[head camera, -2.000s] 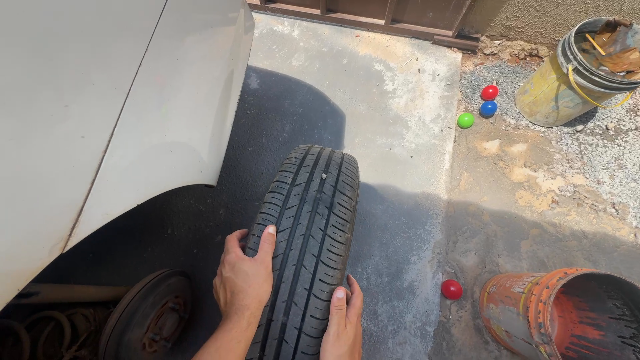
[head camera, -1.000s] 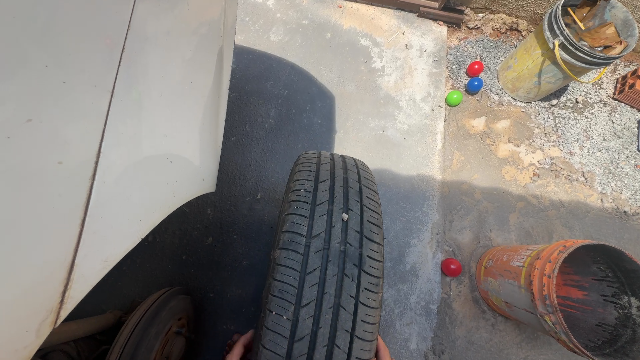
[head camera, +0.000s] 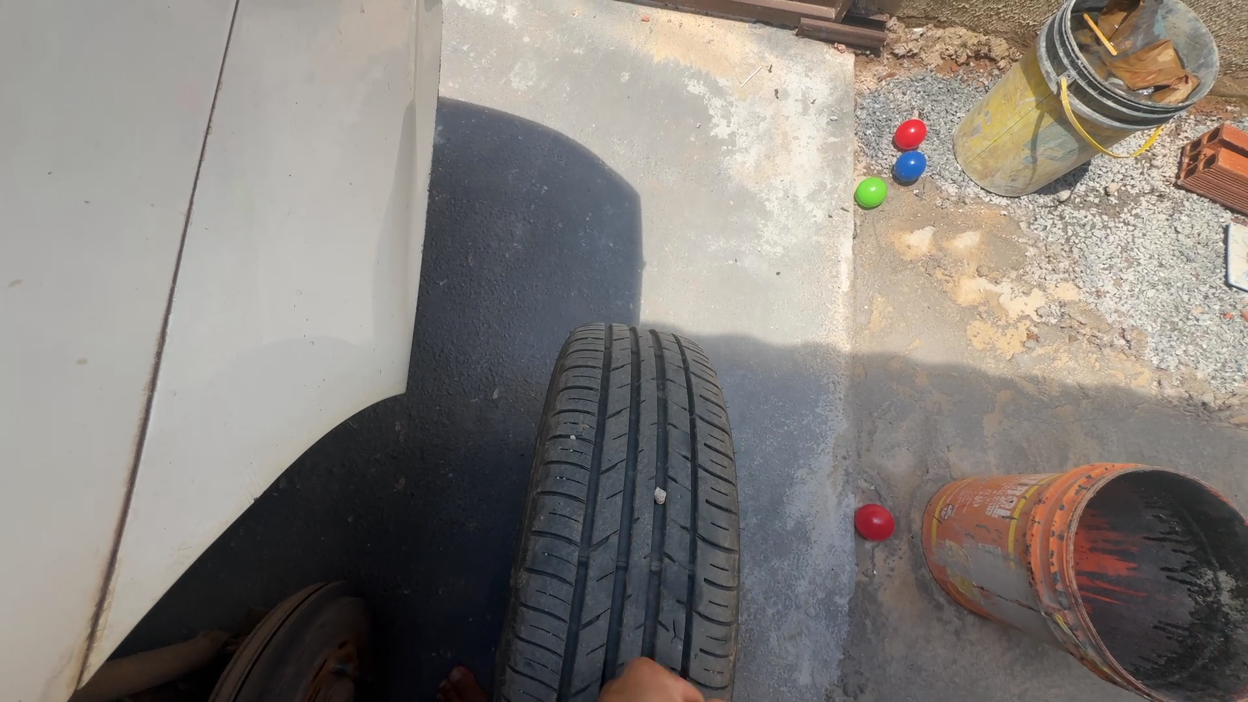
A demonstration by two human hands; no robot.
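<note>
A black car tire (head camera: 634, 487) stands on edge on the concrete, its tread facing me, with a small pale stone in a groove. At the bottom edge my right hand (head camera: 651, 681) touches the tread; only its top shows, so its grip is hidden. Left of the tire a small bit of skin (head camera: 463, 685) shows in shadow; whether it is my left hand's fingertips or toes I cannot tell. A white car's body panel (head camera: 292, 244) fills the left side, and a rusty wheel hub or brake drum (head camera: 302, 648) sits under its wheel arch.
An orange paint-stained bucket (head camera: 994, 546) lies tilted at the lower right, a red ball (head camera: 874, 522) beside it. Farther up are red (head camera: 910, 134), blue (head camera: 910, 167) and green (head camera: 871, 192) balls, a yellowish bucket (head camera: 1009, 127) holding debris, and a hollow clay brick (head camera: 1217, 166) on gravel.
Two seconds ago both hands held the tire's sides; one second ago only fingertips showed at both sides. Now a hand shows on the tread at the bottom. The tire sits lower in view.
</note>
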